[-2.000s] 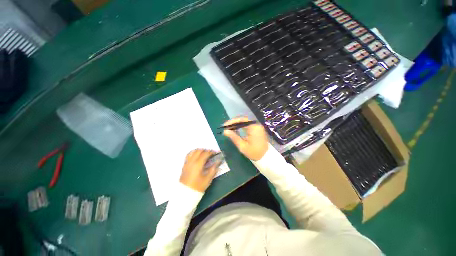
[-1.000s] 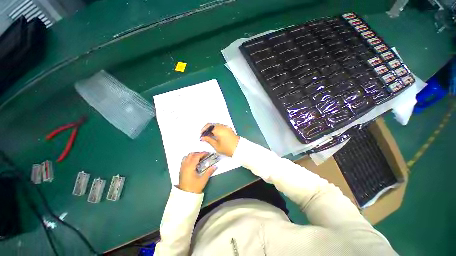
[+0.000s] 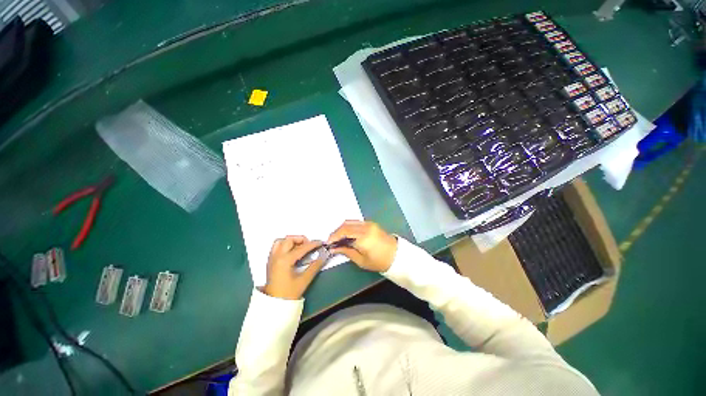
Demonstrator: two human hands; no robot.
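Observation:
My left hand [image 3: 289, 267] is over the lower part of the white paper sheet [image 3: 290, 178], its fingers closed on a small electronic module [image 3: 311, 255], seen narrow and mostly hidden by the fingers. My right hand [image 3: 368, 246] is close beside it and holds a dark pen-like tool [image 3: 341, 243]. The tool's end meets the module between the two hands; whether it touches cannot be told. Faint marks show on the upper left of the paper.
Loose modules [image 3: 133, 295] and red-handled pliers [image 3: 87, 216] lie left, with a bubble bag [image 3: 164, 158] and a yellow note [image 3: 258, 97] behind. A black blister tray [image 3: 480, 116] with pale modules along its far right edge is at right, above an open carton [image 3: 611, 246]. Cables run lower left.
My right hand has come from above the paper down beside my left hand, bringing the dark tool to the module. The module, seen face-up a second ago, is now turned on edge.

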